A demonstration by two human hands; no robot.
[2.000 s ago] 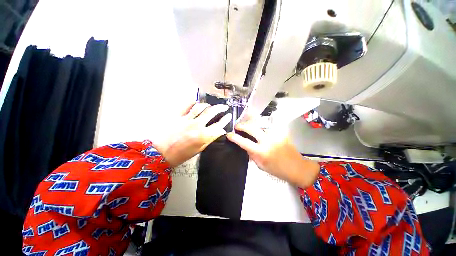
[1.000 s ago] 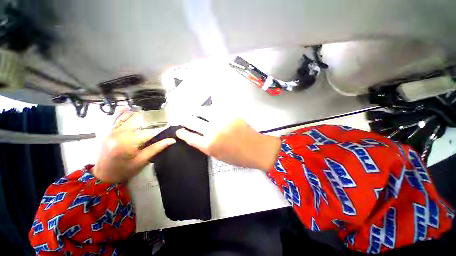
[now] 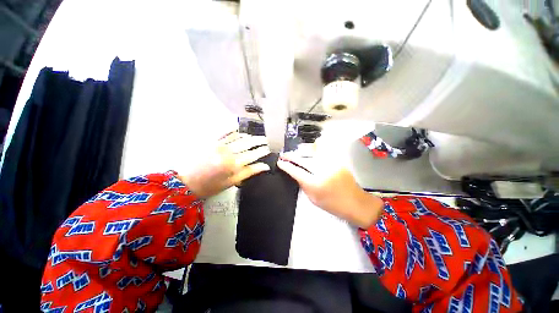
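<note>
A black fabric panel (image 3: 266,214) lies lengthwise on the white machine table, its near end close to the front edge. Its far part runs under the sewing machine head (image 3: 404,67). My left hand (image 3: 228,162) lies on the panel's left side, fingers spread and pressing it down. My right hand (image 3: 328,183) presses its right side, with thumb and fingertips near the middle. The fingertips of both hands nearly meet just in front of the presser foot area (image 3: 291,129). Glare and the machine head partly hide the needle and foot.
Black cut pieces (image 3: 73,134) lie on the table at left. A cream knob (image 3: 341,95) sticks out of the machine head. A small red and black object (image 3: 377,145) lies on the bed at right. A black tangle (image 3: 512,208) lies far right.
The view has swung back from the tilted, closer view of a second ago. Both hands remain on the panel at the machine; any small shift of the panel is hard to tell.
</note>
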